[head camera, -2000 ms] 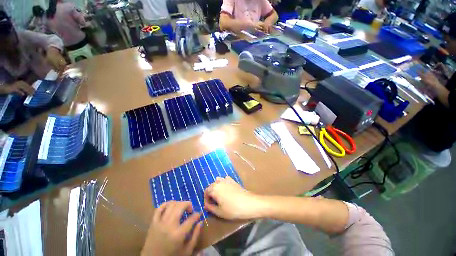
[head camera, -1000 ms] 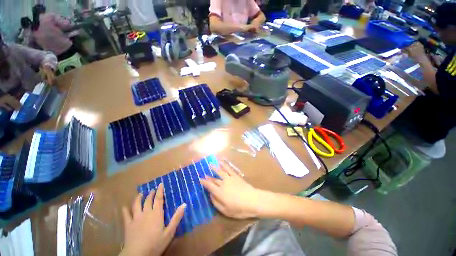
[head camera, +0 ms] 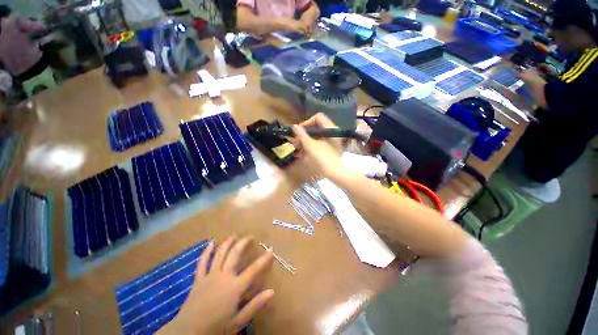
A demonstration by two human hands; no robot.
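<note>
A blue solar cell sheet (head camera: 160, 288) with pale lines lies on the brown table at the lower left, cut off by the bottom edge. My left hand (head camera: 226, 288) rests on its right part with the fingers spread, holding nothing. My right hand (head camera: 315, 147) is at the black iron stand (head camera: 265, 141) with the yellow patch. It holds the black soldering iron (head camera: 334, 133), whose front end is over the stand; the tip is hard to make out. Thin silver ribbon pieces (head camera: 308, 201) lie below my right forearm, beside a white strip (head camera: 367, 242).
Dark blue cell stacks (head camera: 101, 209) stand on a pale mat, centre left. A grey rounded machine (head camera: 331, 95) and a dark station box (head camera: 423, 141) are beyond my right arm. Red and yellow handled tools (head camera: 419, 193) are partly hidden by the arm. People work across the table and at right.
My right hand has left the blue sheet and moved up to the stand, taking hold of the iron. My left hand is still on the sheet, now at its right part. The view has shifted right.
</note>
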